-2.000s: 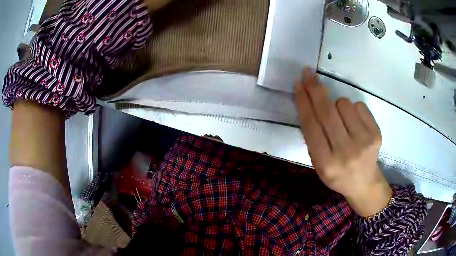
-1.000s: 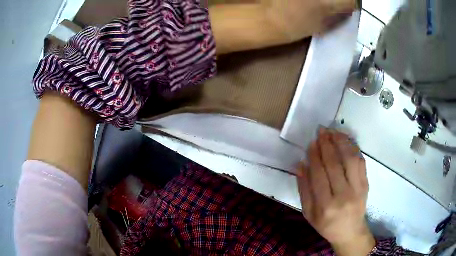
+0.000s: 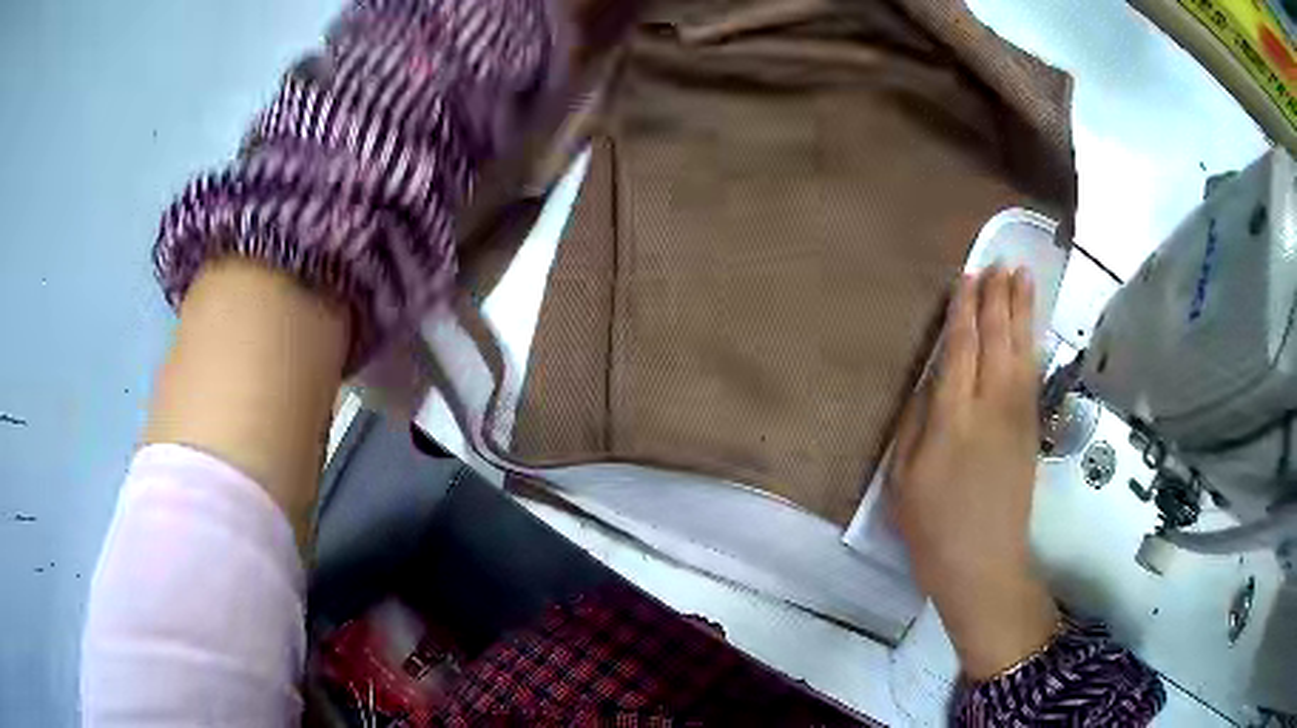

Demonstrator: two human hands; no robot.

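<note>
The brown ribbed fabric panel [image 3: 782, 270] lies spread on the white machine table. A white facing strip [image 3: 1021, 239] runs along its right edge, and another pale facing strip [image 3: 683, 515] runs along its near edge. My right hand [image 3: 974, 455] lies flat with fingers extended over the right strip. My left forearm reaches up over the panel's left side in a striped sleeve cover; my left hand is cut off or hidden at the top edge of the picture. A narrow brown-edged band [image 3: 477, 377] curves at the panel's lower left.
The pale sewing machine head [image 3: 1202, 306] stands at the right, its presser foot [image 3: 1169, 498] beside the metal plates in the bed. A yellow printed strip [image 3: 1252, 50] is at the top right. A dark recess and checked apron [image 3: 598, 668] lie below the table edge.
The panel's brown area now shows much more widely, with its left part spread. My right hand has moved up along the right strip. My left arm has swung away from the strip's top toward the upper left.
</note>
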